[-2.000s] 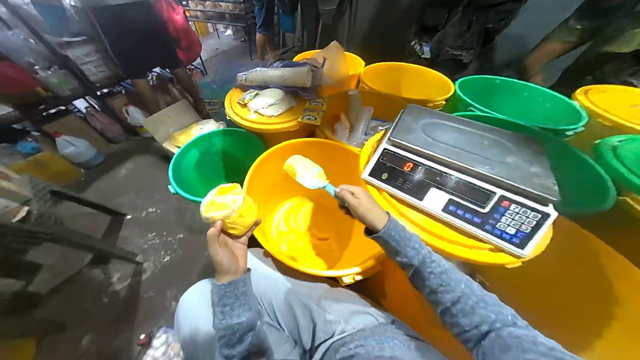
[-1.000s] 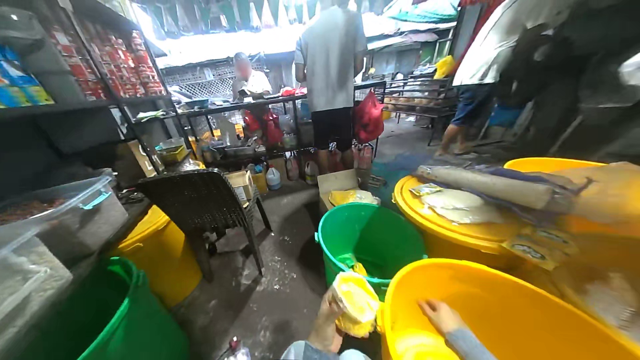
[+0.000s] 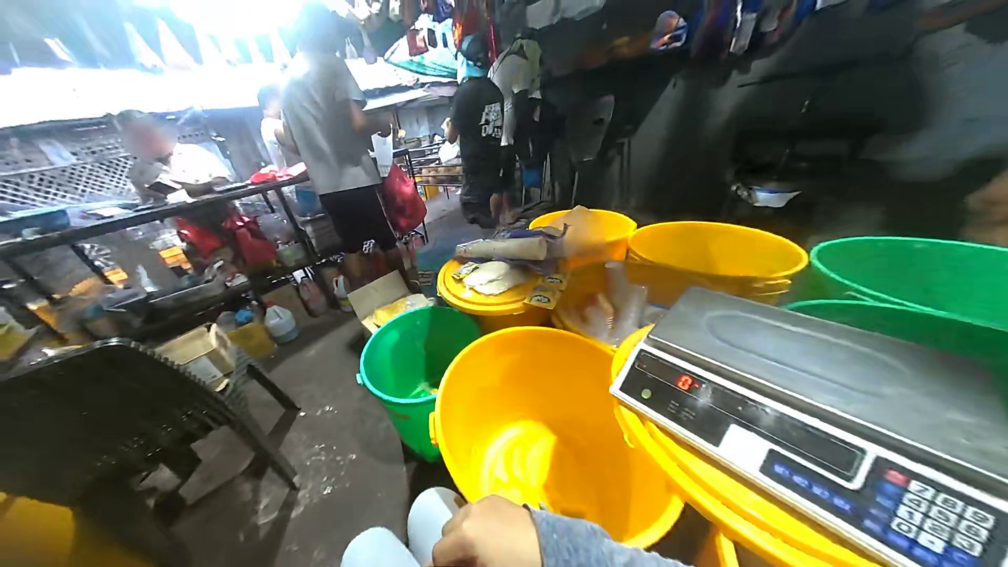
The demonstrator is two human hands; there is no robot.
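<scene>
My right hand (image 3: 490, 531), in a grey sleeve, is low in the view over my knees, its fingers curled; whether it holds anything is hidden. My left hand is out of view. Just beyond the right hand stands a large yellow plastic bucket (image 3: 543, 346) with yellow residue on its inner wall. A green plastic bucket (image 3: 417, 346) is at its left. On the right, a digital weighing scale (image 3: 795, 394) with a metal platter rests on a yellow lid (image 3: 669, 453). The scoop and the bag of yellow contents are not seen.
A lidded yellow bucket (image 3: 465, 303) bears a roll and pale plastic bags. More yellow buckets (image 3: 717, 252) and green ones (image 3: 913, 272) stand behind the scale. A black plastic chair (image 3: 102, 417) is at left. Several people stand or sit near a long table (image 3: 157, 213).
The view has swung right since one second ago. My left hand, which held the bag of yellow contents, has left the view. My right hand is out of the yellow bucket, near my knees.
</scene>
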